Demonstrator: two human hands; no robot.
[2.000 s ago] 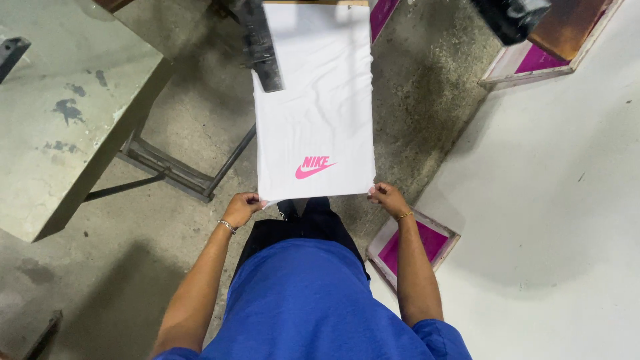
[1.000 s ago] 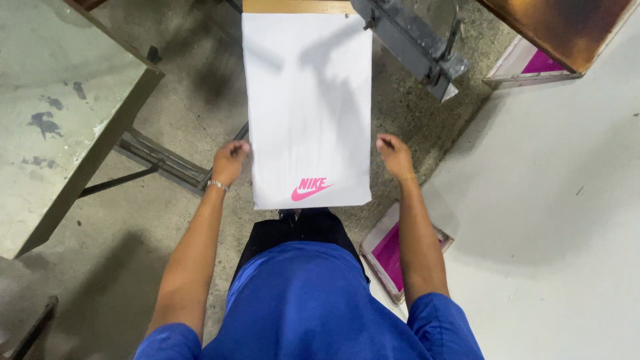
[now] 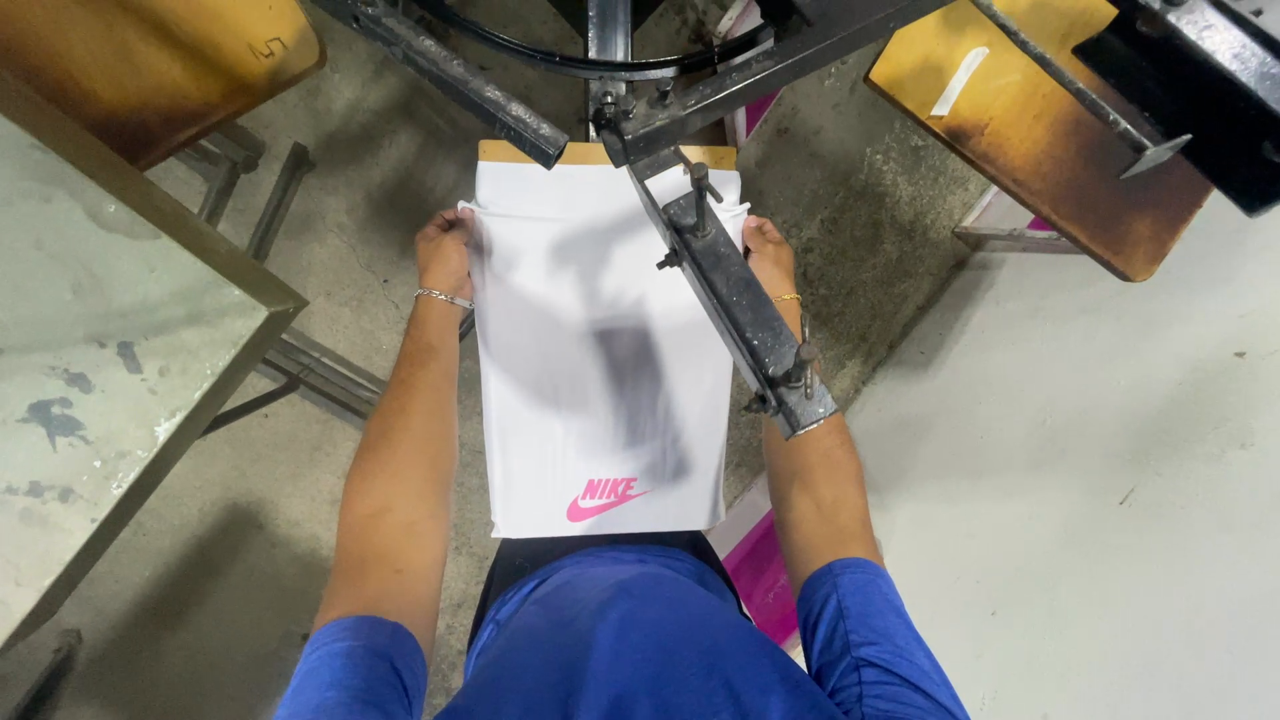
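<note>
White fabric point(image 3: 540, 380) with a pink Nike print point(image 3: 604, 499) near its lower edge lies over a wooden platen point(image 3: 708, 156), whose far end shows bare. At the fabric's far left side, my left hand point(image 3: 445, 250) pinches its edge. My right hand point(image 3: 768, 258) grips the opposite edge at about the same height; its wrist is partly behind a dark metal arm point(image 3: 735, 300) that hangs over the fabric's right side. Small folds run between the fabric's two pinched edges.
Black metal press arms point(image 3: 790, 78) cross above the far end. Other wooden platens stand at far left point(image 3: 190, 70) and right point(image 3: 1050, 150). A grey metal table point(image 3: 130, 330) is at left. A magenta screen frame point(image 3: 762, 580) leans low by my right arm.
My hands have moved from the near corners of the fabric, through a moment apart from it, to its far side edges. The metal arms now show over the fabric.
</note>
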